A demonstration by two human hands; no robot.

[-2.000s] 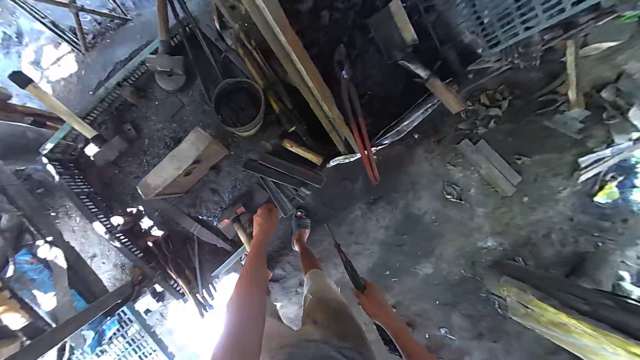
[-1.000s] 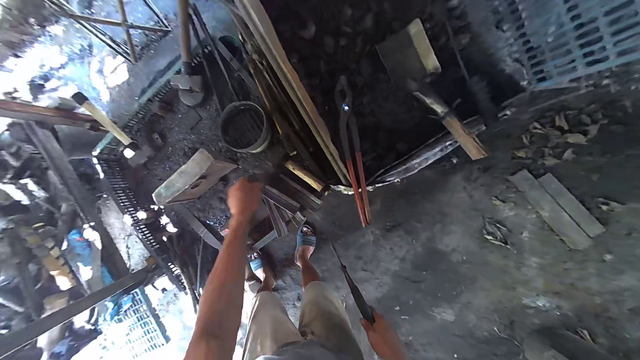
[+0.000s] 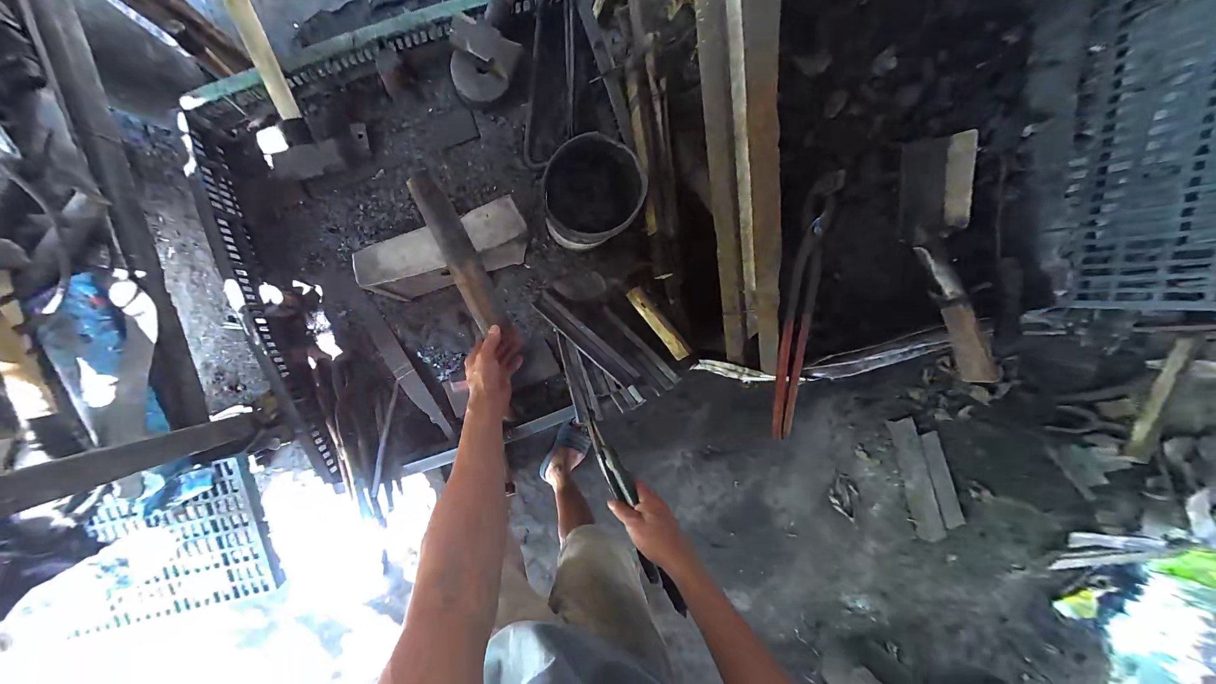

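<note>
My left hand [image 3: 492, 366] grips the lower end of a dark, flat-looking bar [image 3: 454, 247], whose material I cannot tell. The bar slants up and left across a pale rectangular block [image 3: 389, 261]. In my right hand [image 3: 651, 522] are long dark metal tongs [image 3: 616, 473], their narrow end pointing up toward several metal strips [image 3: 598, 347]. A short piece with a yellowish wooden surface [image 3: 657, 323] lies beside those strips. Above them stands a round bucket [image 3: 594, 190] with dark contents. Red-handled tongs [image 3: 798, 332] rest farther right, over the dark pit's edge.
A hammer with a pale handle [image 3: 264, 62] lies at the upper left near the black crate edging [image 3: 223, 204]. Long timber boards [image 3: 741, 171] run beside the bucket. A wooden-handled tool [image 3: 967, 332] and two flat pieces [image 3: 926, 480] are at right. Below the strips is my sandalled foot [image 3: 567, 446].
The dark bar now extends from my left hand across the block, which had no such bar over it two seconds ago. My right hand still holds the dark tongs. The view has shifted.
</note>
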